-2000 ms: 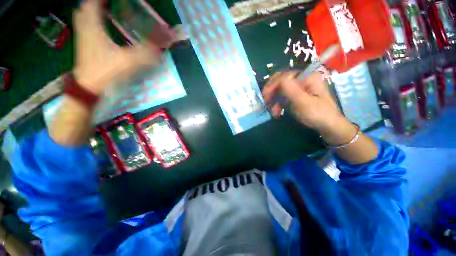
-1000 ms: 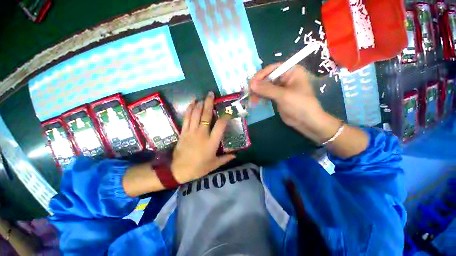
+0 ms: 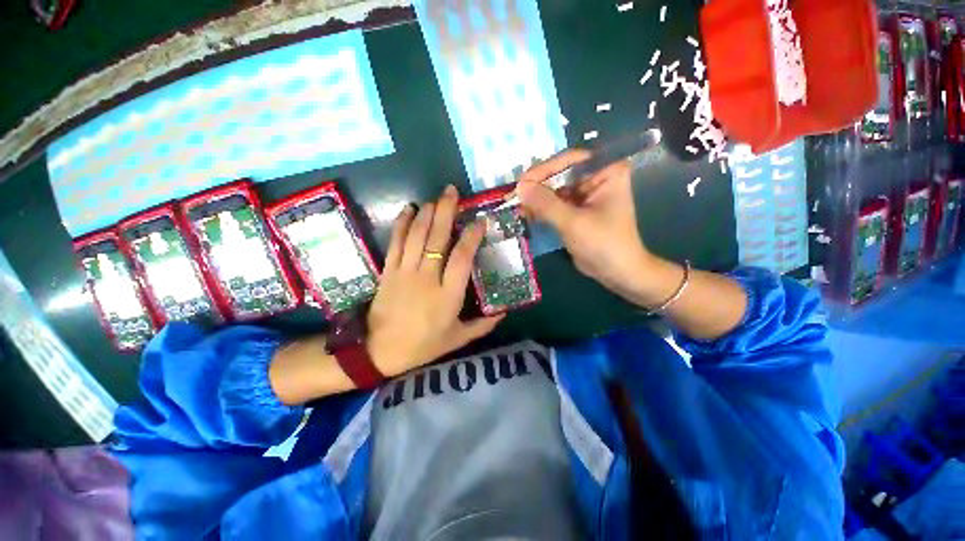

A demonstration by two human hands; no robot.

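An open phone assembly (image 3: 505, 264) with a red frame and green board lies on the dark green bench in front of me. My left hand (image 3: 423, 285) is bare and rests against its left side, fingers at its upper left. My right hand (image 3: 593, 217) is bare and grips tweezers (image 3: 603, 159), whose tips reach the phone's top end. Any small part at the tips is too small to tell. A light-blue adhesive sheet (image 3: 497, 85) lies just beyond the phone.
Several open red phones, one of them here (image 3: 326, 250), lie at the left. Another blue sheet (image 3: 222, 127) lies behind them. An orange-red bin (image 3: 741, 74) stands at the right beside scattered white slips (image 3: 688, 90). A clear phone tray (image 3: 836, 211) is at far right.
My left hand came down from the upper left to the phone, now in front of me. My right hand and tweezers moved to the phone's top end. More phones show at the left.
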